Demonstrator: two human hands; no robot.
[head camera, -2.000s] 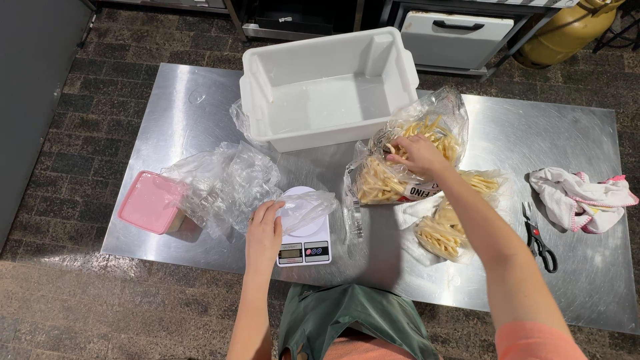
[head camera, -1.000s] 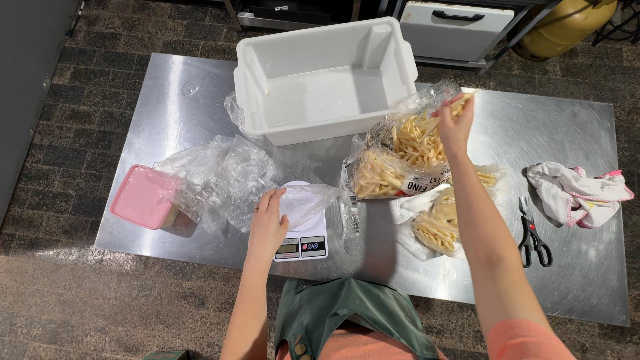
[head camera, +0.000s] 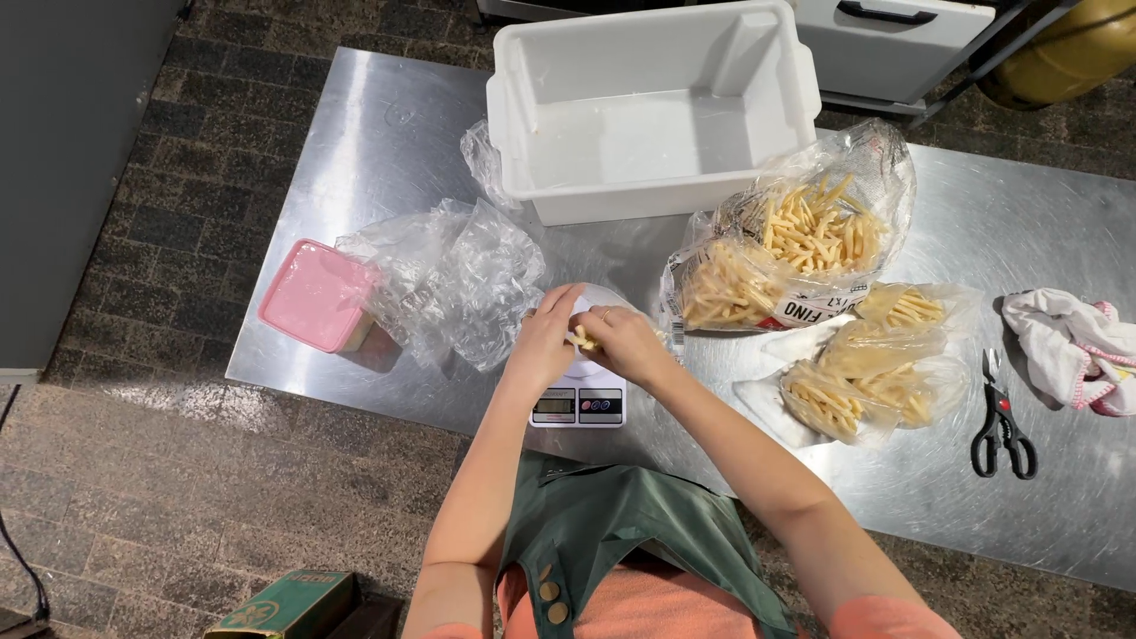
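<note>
Above the plate of a white digital kitchen scale (head camera: 579, 406), my right hand (head camera: 625, 344) holds a few pale cut fries (head camera: 582, 338) at the mouth of a small clear plastic bag (head camera: 606, 295). My left hand (head camera: 543, 346) grips that bag on its left side, fingertips near those of the right. To the right lies a large opened bag of fries (head camera: 821, 232). In front of it, several small clear bags filled with fries (head camera: 865, 377) rest on a white cloth. Crumpled clear plastic bags (head camera: 453, 275) lie left of the scale.
A white plastic tub (head camera: 652, 133) stands at the back of the steel table (head camera: 426, 395). A pink-lidded container (head camera: 318, 295) is at the left. Black-handled kitchen scissors (head camera: 1003, 430) and a white cloth with pink edging (head camera: 1065, 346) lie at the right.
My right hand has moved from the large bag of fries to the small bag over the scale, with fries in its fingers. My left hand has stayed at the small bag.
</note>
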